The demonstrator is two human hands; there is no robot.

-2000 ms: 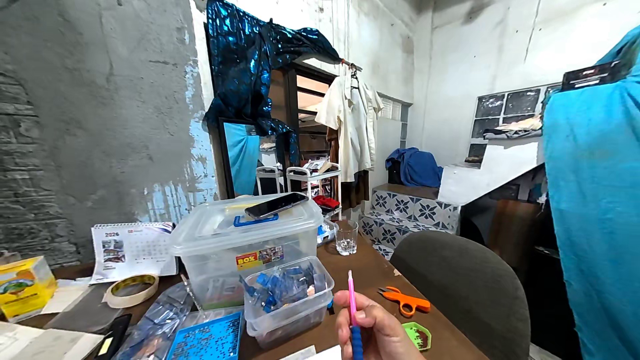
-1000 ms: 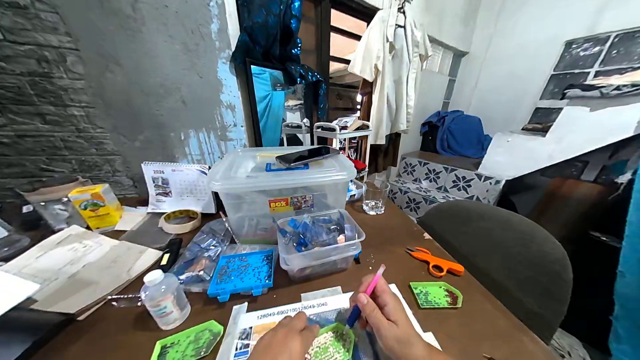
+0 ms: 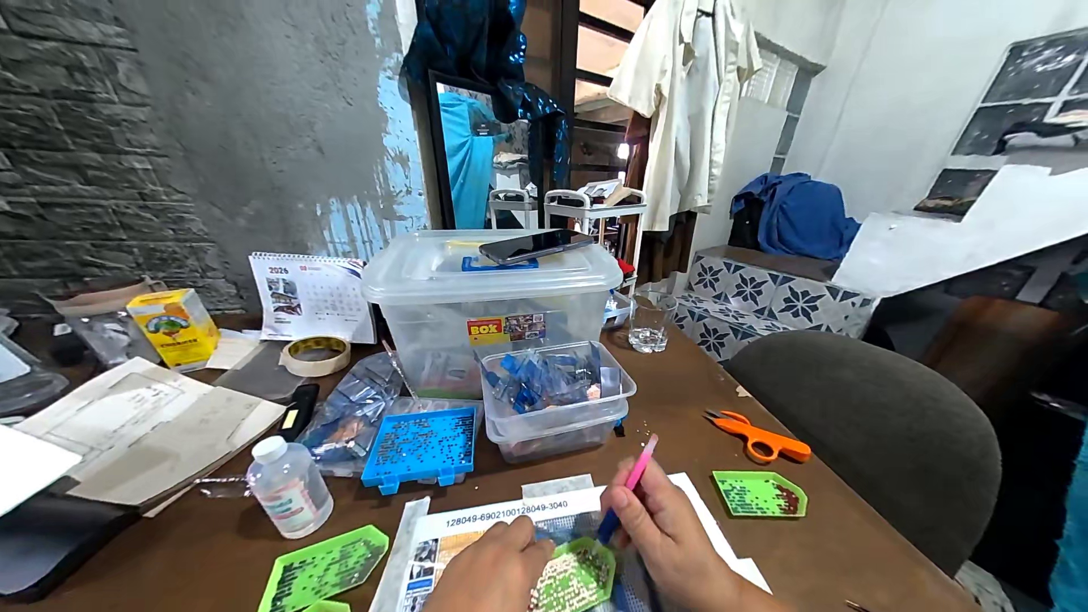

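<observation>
My right hand (image 3: pixel 667 531) grips a pink and blue diamond painting pen (image 3: pixel 633 480), its blue end down at the edge of a green bead tray (image 3: pixel 578 578). My left hand (image 3: pixel 493 569) is at that tray's left side, fingers curled over its edge. Pale and dark beads fill the tray, which lies over a printed diamond painting canvas (image 3: pixel 463 520). A second green tray (image 3: pixel 327 569) of dark beads lies to the left, and a third (image 3: pixel 756 495) with dark red beads to the right. A blue bead tray (image 3: pixel 425 442) sits behind the canvas.
Orange-handled scissors (image 3: pixel 761 435) lie at right, near a grey chair (image 3: pixel 875 425). Behind are a tub of small bags (image 3: pixel 557 425), a lidded plastic box (image 3: pixel 501 302) with a phone on top, and a drinking glass (image 3: pixel 650 323). A bottle (image 3: pixel 289 489), tape roll (image 3: pixel 314 355) and papers (image 3: pixel 153 425) are at left.
Two seconds ago my right hand held the pen upright and my left hand was out of view. Both hands are now low over the canvas. The view has turned downward and to the left.
</observation>
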